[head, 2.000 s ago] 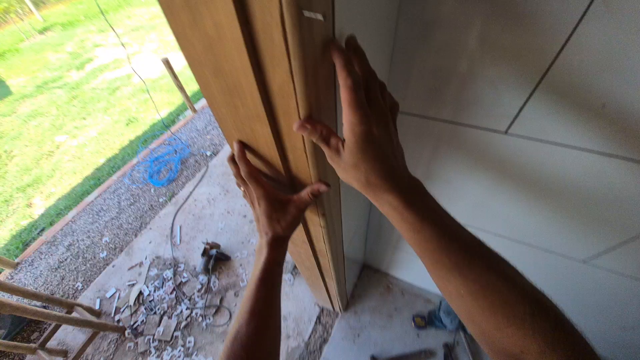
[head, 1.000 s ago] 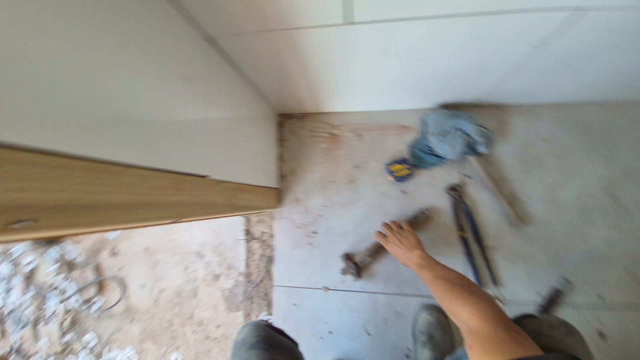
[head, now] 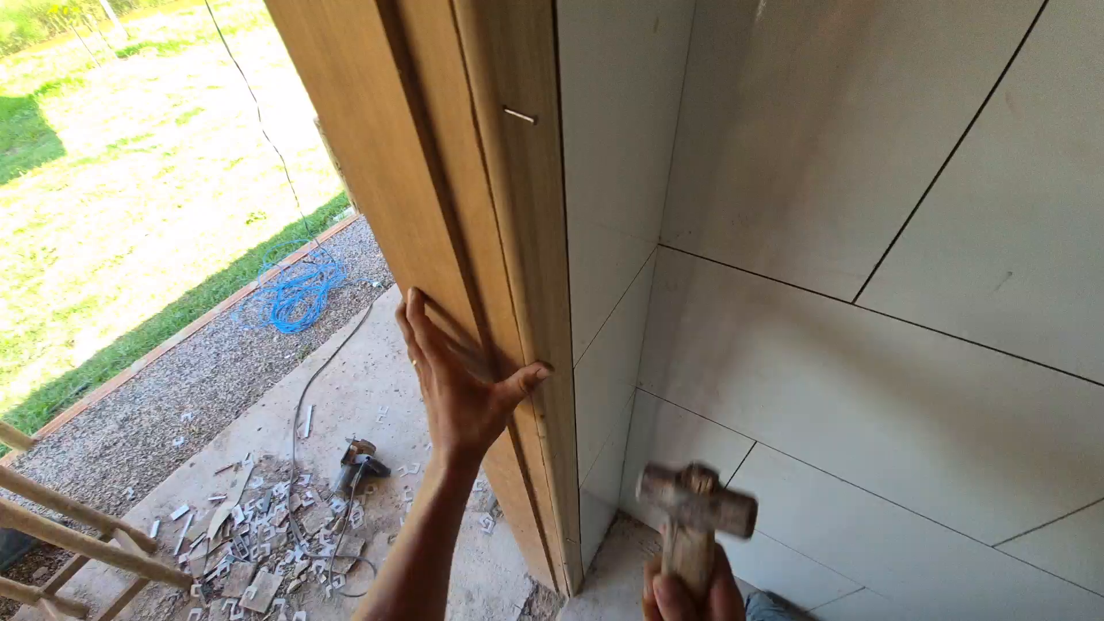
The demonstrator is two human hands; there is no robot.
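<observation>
My left hand (head: 461,388) presses flat against the wooden door frame (head: 414,172), its thumb lying across the rounded casing strip (head: 517,224). In my right hand (head: 690,595), low in the view, is a hammer (head: 697,500) with a worn metal head and a wooden handle, held upright in front of the tiled wall. A nail (head: 520,114) sticks partly out of the casing above my left hand. The fingers of my right hand are partly cut off by the lower edge.
White wall tiles (head: 828,362) stand to the right. Outside the doorway, a corded power tool (head: 358,466) lies beside tile scraps and plastic spacers (head: 259,517). A wooden ladder-like frame (head: 86,535) is at lower left; a coiled blue hose or cable (head: 302,297) rests on gravel.
My right hand, on the casing two seconds ago, reached to the hammer on the floor one second ago and now holds it raised. The view swung down and back up.
</observation>
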